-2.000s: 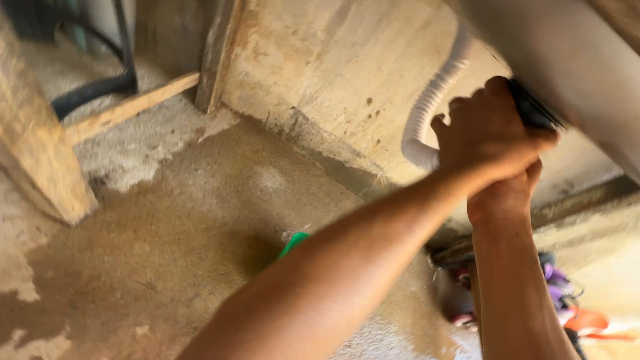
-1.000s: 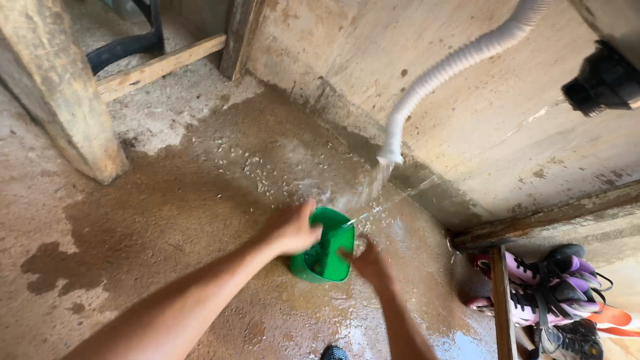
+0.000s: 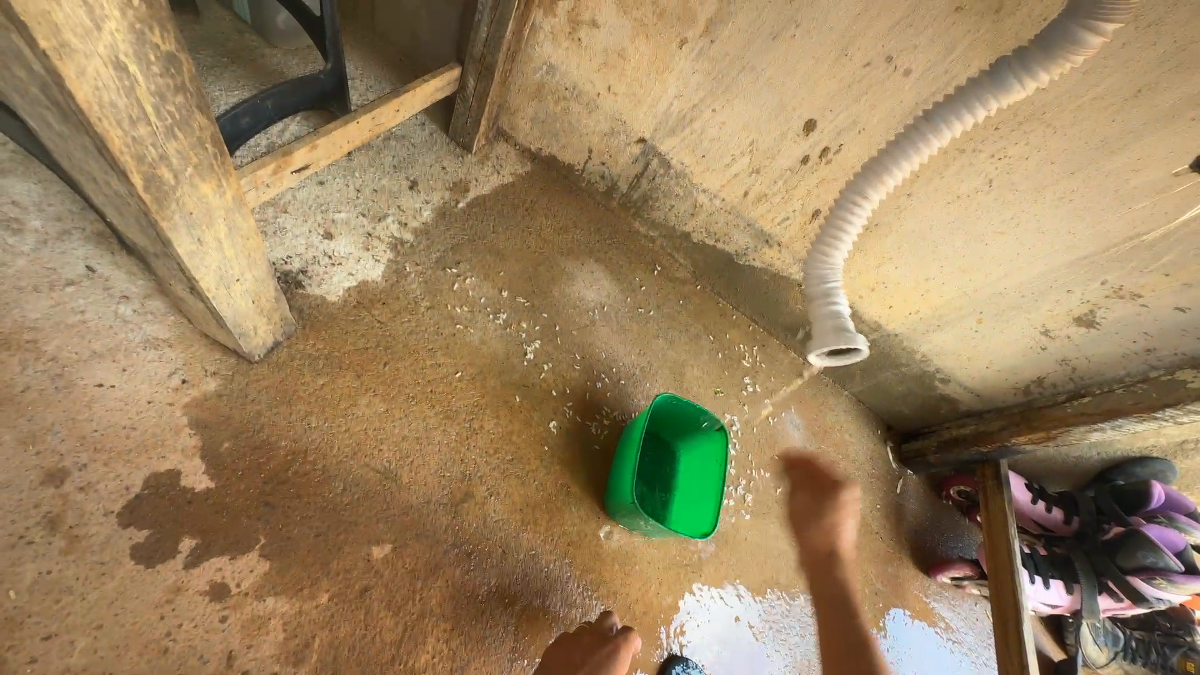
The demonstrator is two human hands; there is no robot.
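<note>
A green plastic container (image 3: 682, 469) stands upright on the wet concrete floor, its mouth facing up. A white corrugated drain hose (image 3: 881, 178) hangs along the wall, with a thin trickle at its open end. Close to the right of the container is my right hand (image 3: 823, 502), blurred, its fingers curled; whether it holds anything does not show. My left hand (image 3: 591, 647) is at the bottom edge, below the container and apart from it, partly cut off by the frame. White grains like rice lie scattered on the floor around the container.
Wooden posts (image 3: 159, 178) and a low wooden rail (image 3: 352, 131) stand at the upper left, with a black curved frame (image 3: 291, 98) behind. At the lower right, pink and purple roller skates (image 3: 1050, 553) sit beside a wooden upright (image 3: 1008, 562). A puddle (image 3: 750, 628) reflects light.
Both hands have moved away from the green container, which they were at one second ago. The flow from the hose has thinned. The black fitting seen at the upper right is out of view.
</note>
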